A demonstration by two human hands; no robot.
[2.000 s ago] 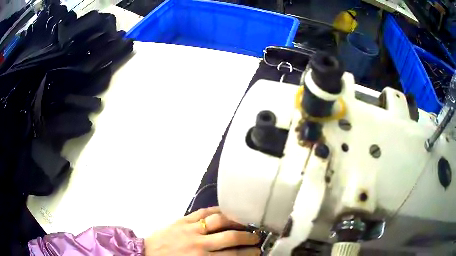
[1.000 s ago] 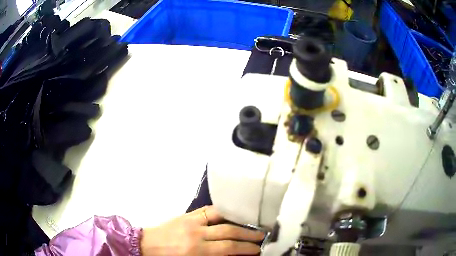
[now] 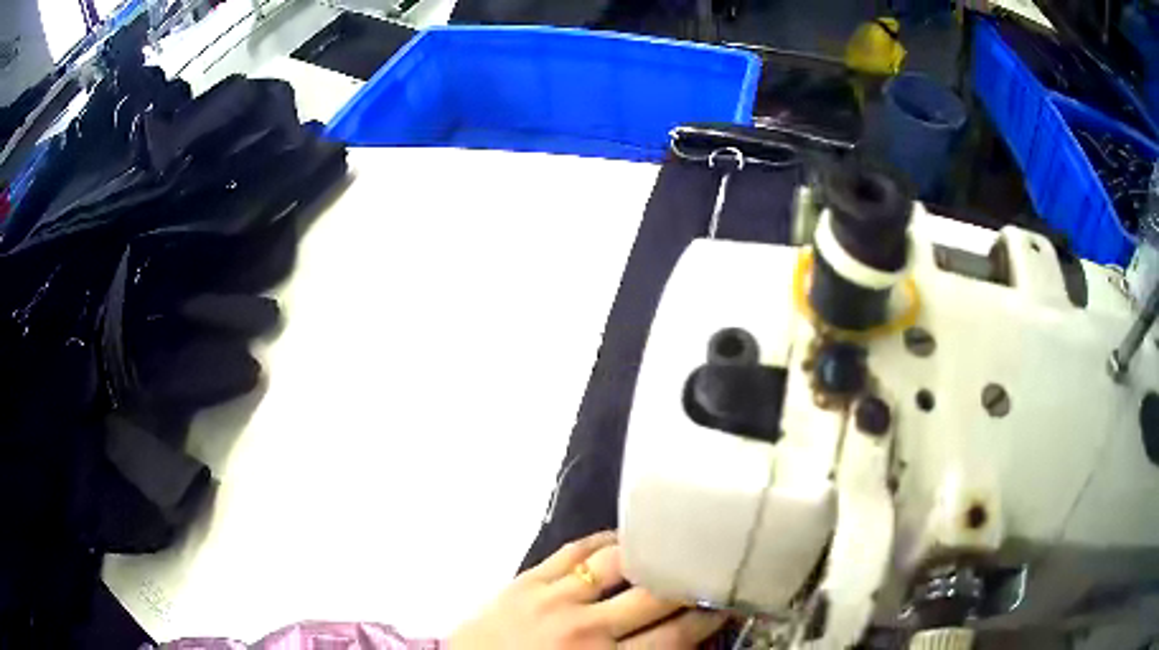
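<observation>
A long black zipped strip runs from the table's far edge toward me and passes under the white sewing machine head. A small metal ring and a pale zip line show at its far end. A loose pale thread lies at its left edge. My left hand, with a ring on a finger, lies on the near part of the strip, fingers reaching beside and partly under the machine head. The fingertips and the needle area are hidden. My right hand is not in view.
A large heap of black work pieces lies at the left of the white table. A blue plastic bin stands behind the table. Another blue bin, a bluish bucket and a yellow object are at the far right.
The view has shifted, so the machine appears further right and more of the black strip shows. My left hand stays on the strip beside the machine head.
</observation>
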